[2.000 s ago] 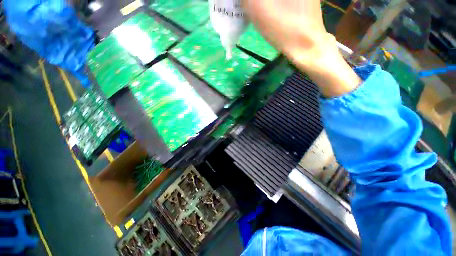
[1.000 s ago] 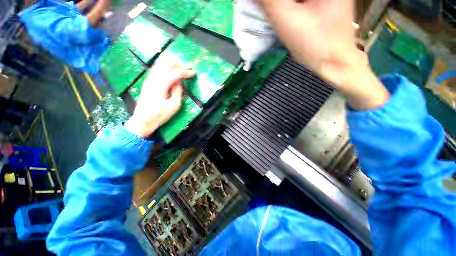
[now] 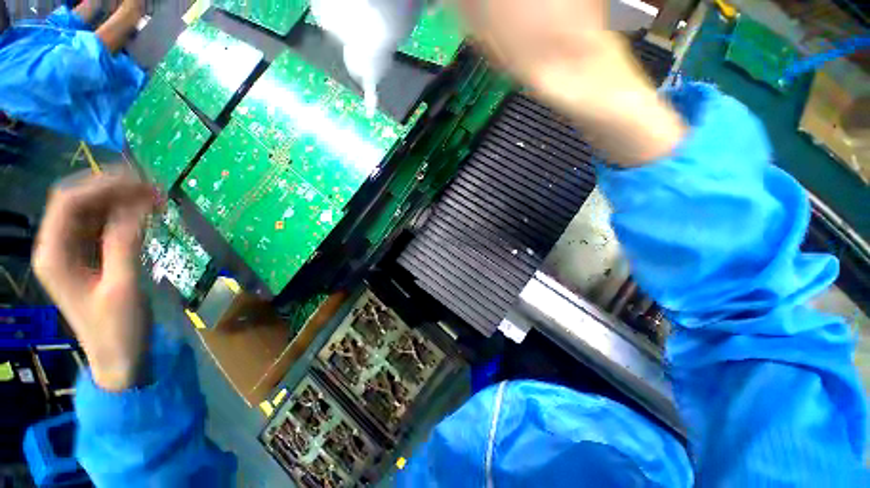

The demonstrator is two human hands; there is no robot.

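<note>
Large green board panels (image 3: 286,172) lie on a black sheet atop a stack at upper centre-left. A white bottle (image 3: 367,48) hangs nozzle-down over them, blurred, its top cut off by the picture's edge. My right hand (image 3: 553,57) is at the top edge, blurred. Its fingers are cut off, so the grip does not show, but the bottle keeps beside it through the frames. My left hand (image 3: 100,267) is in the air left of the panels, blurred, fingers curled, with nothing visible in it.
A ribbed black tray (image 3: 496,210) lies right of the stack, by a metal rail (image 3: 601,348). Pallets (image 3: 382,357) and a cardboard box (image 3: 243,343) are below. Another person's blue sleeve (image 3: 62,71) reaches in at upper left. A small board (image 3: 763,52) lies at upper right.
My left hand came in over the panels, then moved off them to the left. The front panels now lie close together. My right hand and the bottle shifted left with the view.
</note>
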